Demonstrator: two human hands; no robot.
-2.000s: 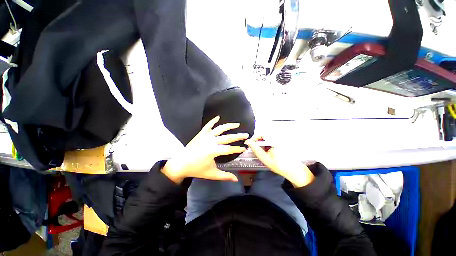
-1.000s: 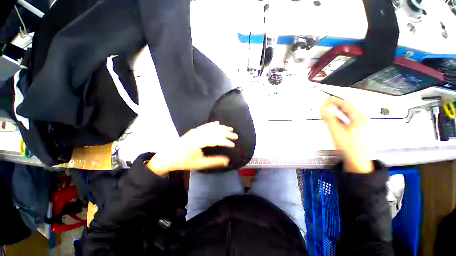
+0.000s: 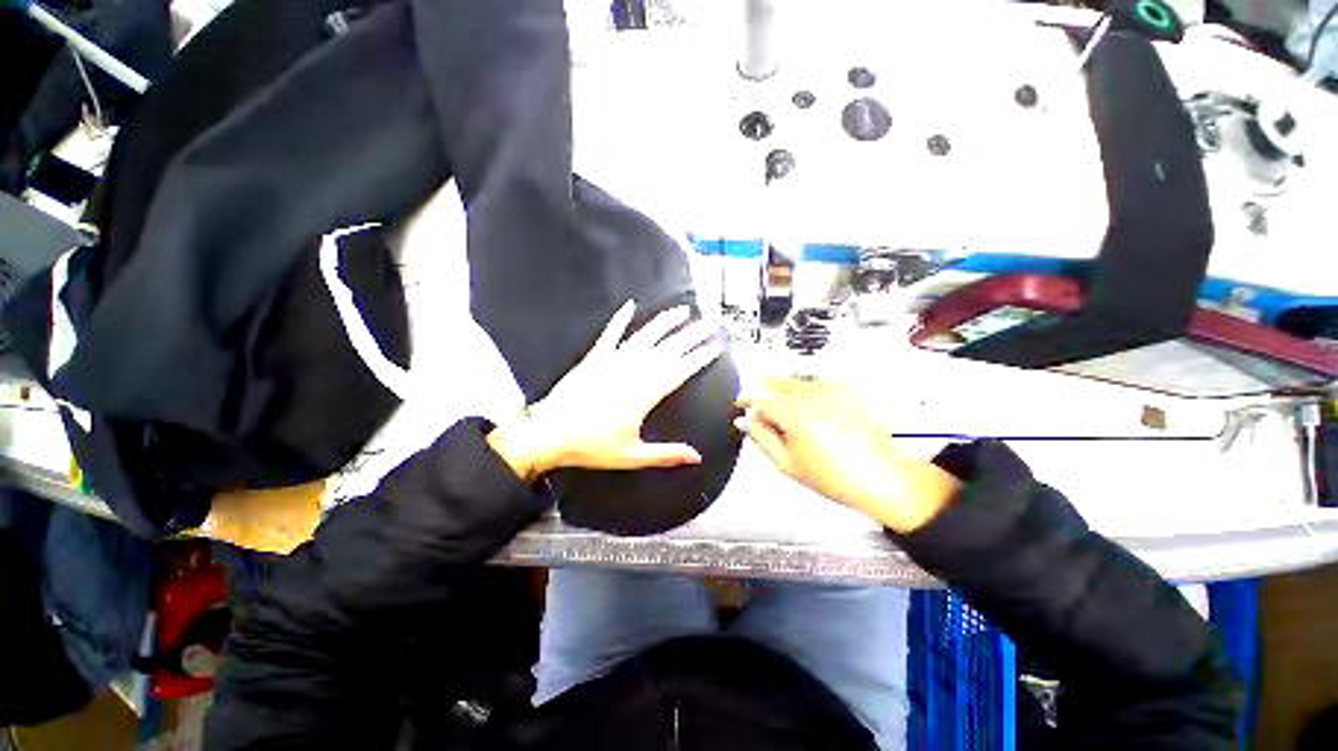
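Note:
A black sleeve or leg (image 3: pixel 521 235) runs down from the dark garment body (image 3: pixel 264 250) at the left. Its rounded, darker end (image 3: pixel 660 477) lies on the white machine table. My left hand (image 3: pixel 624 396) rests flat on this end with its fingers spread, holding nothing. My right hand (image 3: pixel 822 440) is at the right edge of the cloth, its fingertips together close to the edge. Whether the fingertips pinch the cloth or a small item cannot be told. A white strip (image 3: pixel 345 294) shows on the garment body.
The sewing machine head (image 3: pixel 939 162) stands behind the work, its needle area (image 3: pixel 778 316) just beyond the cloth. A black strap (image 3: pixel 1152 206) and red-framed phone (image 3: pixel 998 308) hang on it. A ruler tape (image 3: pixel 704 555) runs along the front edge. A blue crate (image 3: pixel 954 675) is below right.
My right hand went out to the right with a small white piece and is now back at the cloth edge. My left hand's fingers have spread further on the cloth. The view has tilted up.

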